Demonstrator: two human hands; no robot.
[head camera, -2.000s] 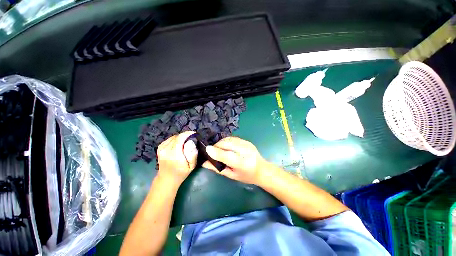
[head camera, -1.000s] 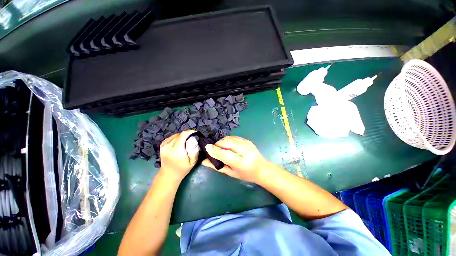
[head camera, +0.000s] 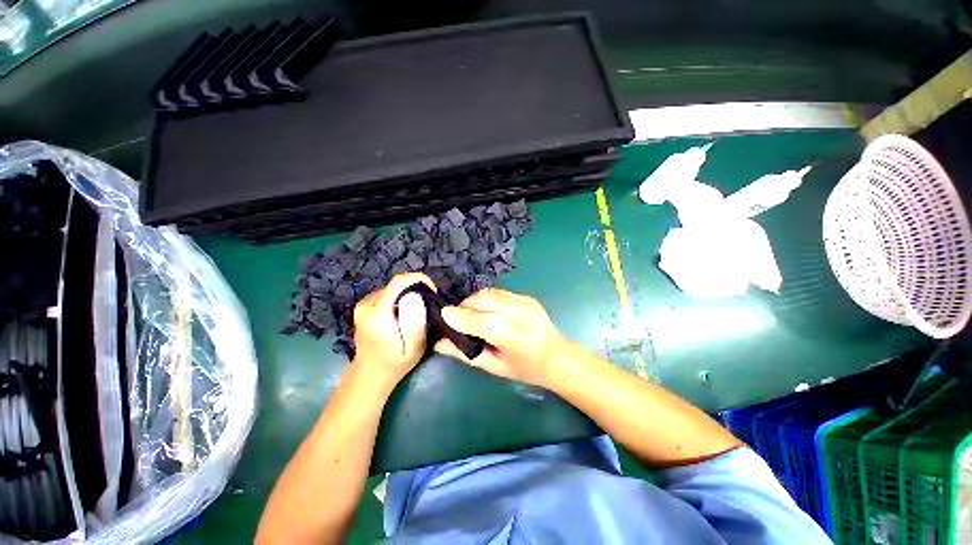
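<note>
My left hand (head camera: 390, 328) and my right hand (head camera: 505, 334) are together at the front edge of the pad heap. Both hold one black moulded part (head camera: 453, 328), slanting down to the right between them. My left fingers wrap its upper end, and a white patch shows there that I cannot name. My right thumb and fingers grip its lower end. The small dark rubber pads (head camera: 362, 261) lie in a loose heap behind my hands. Whether a pad is in the part is hidden by my fingers.
Stacked black parts trays (head camera: 394, 106) stand behind the heap, with finished parts (head camera: 240, 69) slanted at top left. A carton in a clear liner bag (head camera: 203, 373) is left. White squeeze bottles (head camera: 770, 190) and cloth (head camera: 716, 256) lie right, near a pink-white basket (head camera: 844, 240). Crates (head camera: 890, 452) are lower right.
The view has shifted slightly. My hands stay in the same place around the black part, with only a small change of finger position and part angle.
</note>
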